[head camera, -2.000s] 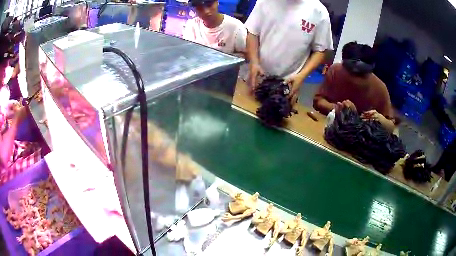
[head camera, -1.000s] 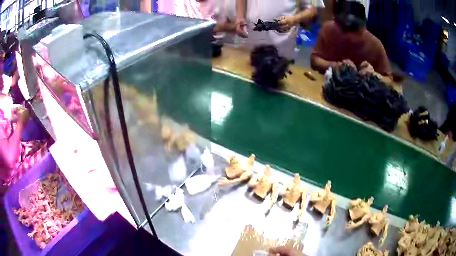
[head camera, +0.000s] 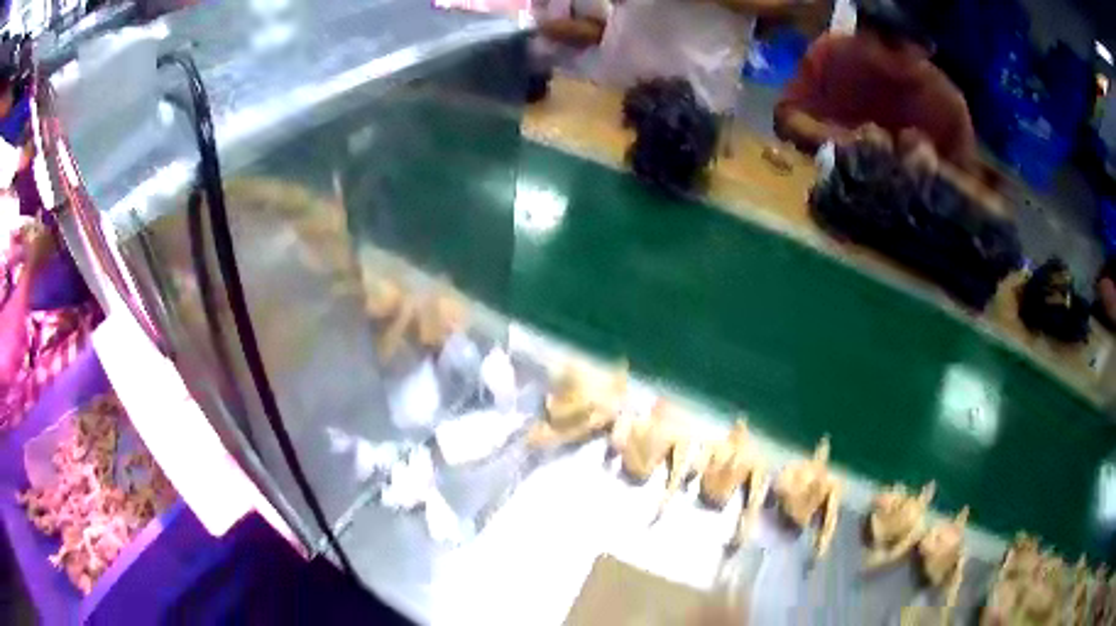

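Neither of my hands is in view. A row of several tan figure torsos with arms (head camera: pixel 731 465) stands along the far edge of the shiny metal tabletop (head camera: pixel 520 538), beside the belt. A brown cardboard pad (head camera: pixel 649 599) shows at the bottom edge, cut off. A pile of tan torsos (head camera: pixel 1040 589) lies at the lower right, also cut off. A white squeeze bottle (head camera: pixel 482 437) lies on the left of the tabletop, with a crumpled white wipe (head camera: pixel 416 489) below it. The picture is blurred.
A metal box with a clear panel and black cable (head camera: pixel 226 294) stands at left. A purple crate (head camera: pixel 22 550) holds tan parts at lower left. A green conveyor belt (head camera: pixel 759 306) runs behind the torsos. People handle black parts (head camera: pixel 912 220) on the wooden bench opposite.
The view has shifted, bringing the cardboard and right-hand pile into sight since the oldest frame. The fingers seen by the cardboard a second ago are gone. Black parts held across the belt are no longer visible.
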